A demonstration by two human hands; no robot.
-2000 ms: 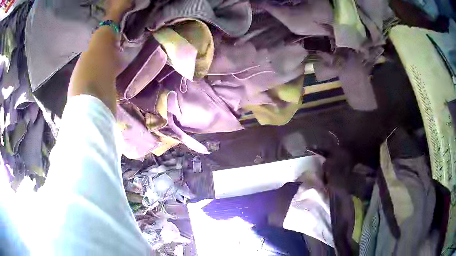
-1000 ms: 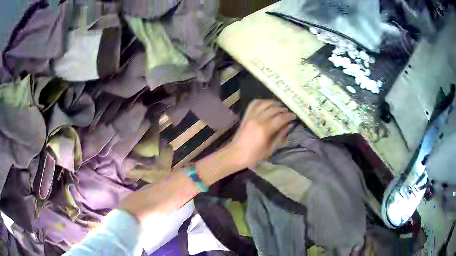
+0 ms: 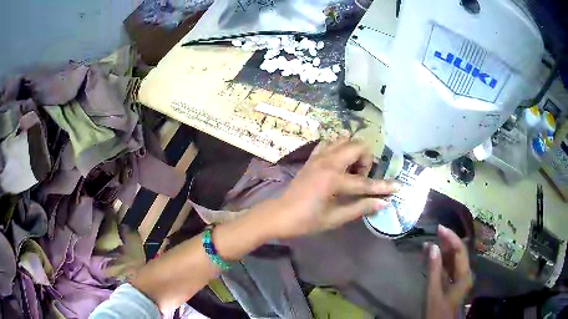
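A dark brown-mauve garment (image 3: 349, 265) lies bunched below the machine's brightly lit rounded metal end (image 3: 398, 215). A darker strip of it (image 3: 445, 215) passes beside that end. My left hand (image 3: 330, 187), with a green-blue band at the wrist, reaches in from the left; its fingertips are at the needle area, and glare hides whether they pinch anything. My right hand (image 3: 449, 271) is at the lower right, partly cut off by the bottom edge, fingertips near the dark strip; its grip is unclear. The white machine head (image 3: 461, 75) has a blue JUKI badge.
White button-like pieces (image 3: 299, 62) lie on a dark patch of the worn cream table (image 3: 187, 81). A garment heap (image 3: 75, 187) lies on a slatted rack (image 3: 159, 215) at left. A clear plastic bag (image 3: 280, 15) lies behind the pieces. Small bottles or spools (image 3: 540, 124) stand at right.
The view has swung right, bringing the machine head and my right hand into view. My left hand has moved from the garment at the table edge to the needle area; the garment is now under the machine.
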